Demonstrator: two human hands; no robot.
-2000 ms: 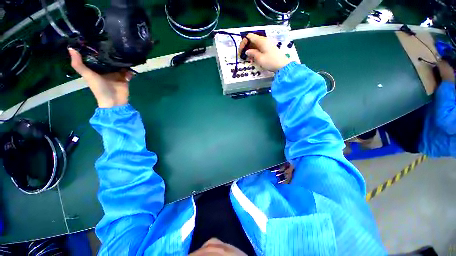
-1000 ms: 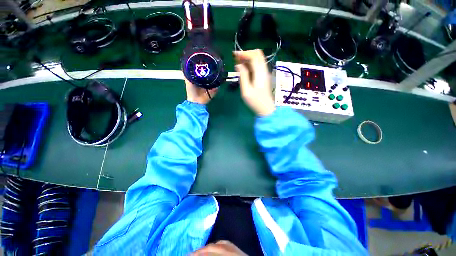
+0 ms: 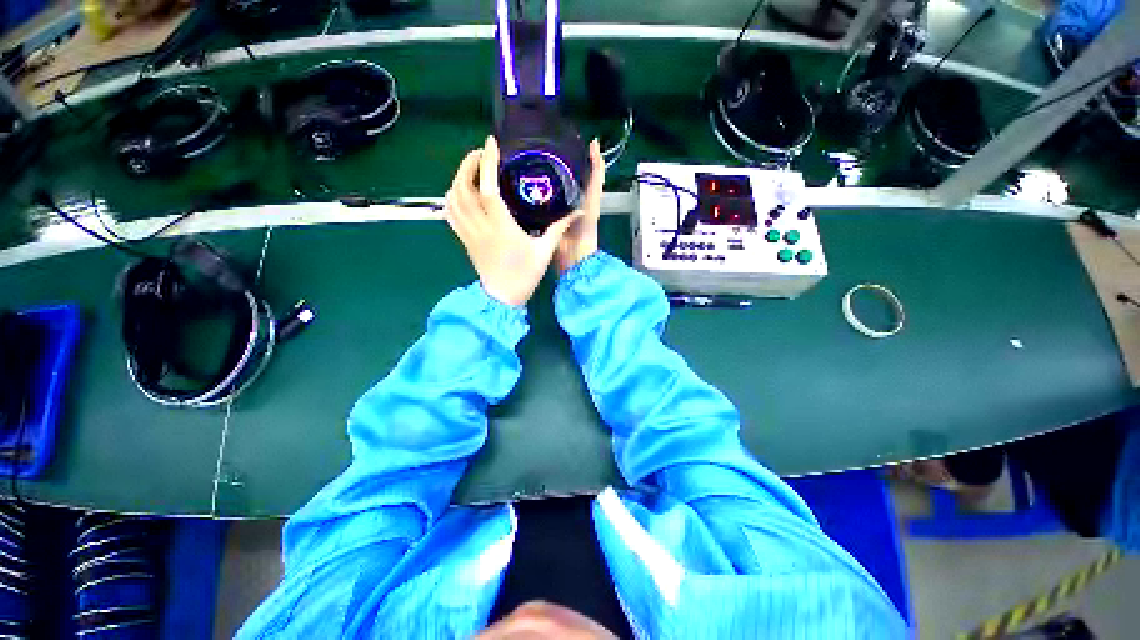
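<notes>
A black headset point(image 3: 538, 131) is held up over the pale rail, its ear cup logo glowing pink-white inside a purple ring and its two headband strips lit bluish white. My left hand point(image 3: 498, 231) grips the ear cup from the left. My right hand point(image 3: 581, 213) grips it from the right, partly behind the cup. The white tester point(image 3: 731, 269) stands to the right with two red digit rows lit and green knobs. A thin black cord point(image 3: 669, 188) lies over the tester's upper left.
Another headset point(image 3: 259, 344) lies at left with its plug beside it. A blue tray point(image 3: 56, 388) is at far left. A tape roll point(image 3: 873, 311) lies right of the tester, and a dark pen-like stick point(image 3: 710, 301) at its front edge. Headsets point(image 3: 763, 106) sit on the conveyor behind the rail.
My right hand has come left onto the headset, beside my left hand. The headband strips changed from pinkish to bluish white. The camera view has shifted a little.
</notes>
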